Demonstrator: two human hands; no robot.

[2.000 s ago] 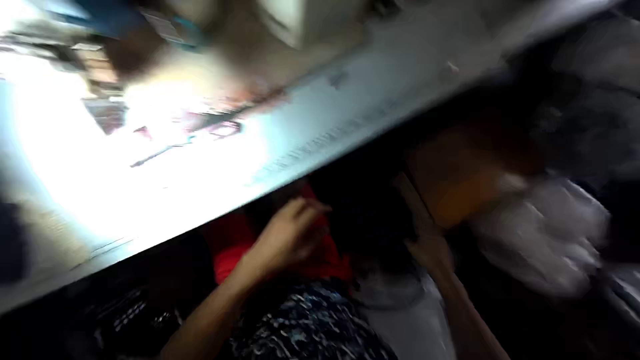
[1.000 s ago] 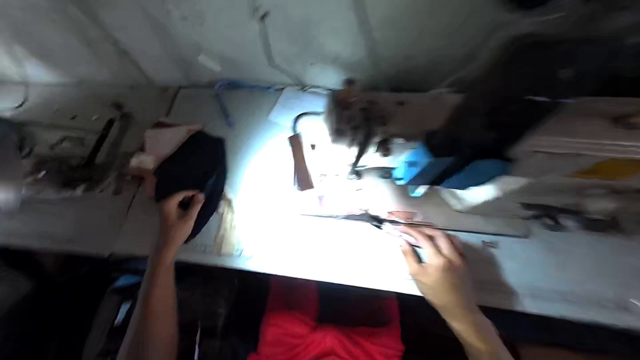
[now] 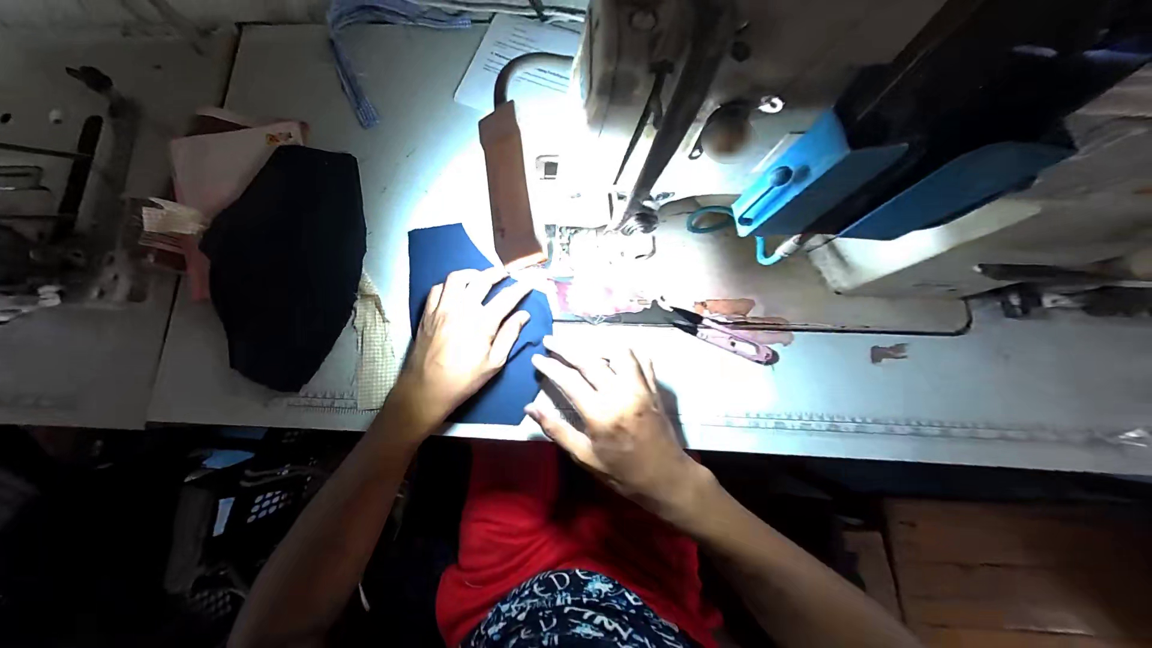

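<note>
A navy fabric piece (image 3: 441, 256) lies on the sewing table, left of and below the presser foot (image 3: 637, 220) of a sewing machine (image 3: 621, 108). My left hand (image 3: 463, 342) lies on this piece, fingers spread and pressing it down. My right hand (image 3: 616, 409) is at the piece's right edge, fingers apart, fingertips at the cloth. Thread snips with pink handles (image 3: 729, 340) lie on the machine bed, right of my hands, among pink fabric scraps (image 3: 724, 308). The area by the needle is partly washed out by the lamp.
On the left, a dark fabric piece (image 3: 292, 261) overlaps pink cloth (image 3: 216, 166), beside a checked cloth strip (image 3: 371, 346). A brown flap (image 3: 509, 184) stands left of the needle. A blue device part (image 3: 792, 175) overhangs the bed. A measuring scale (image 3: 810, 425) runs along the table's front edge.
My left hand has moved right from the dark fabric pile to the navy piece. My right hand has left the snips and moved left to the cloth. The view has swung since the oldest frame.
</note>
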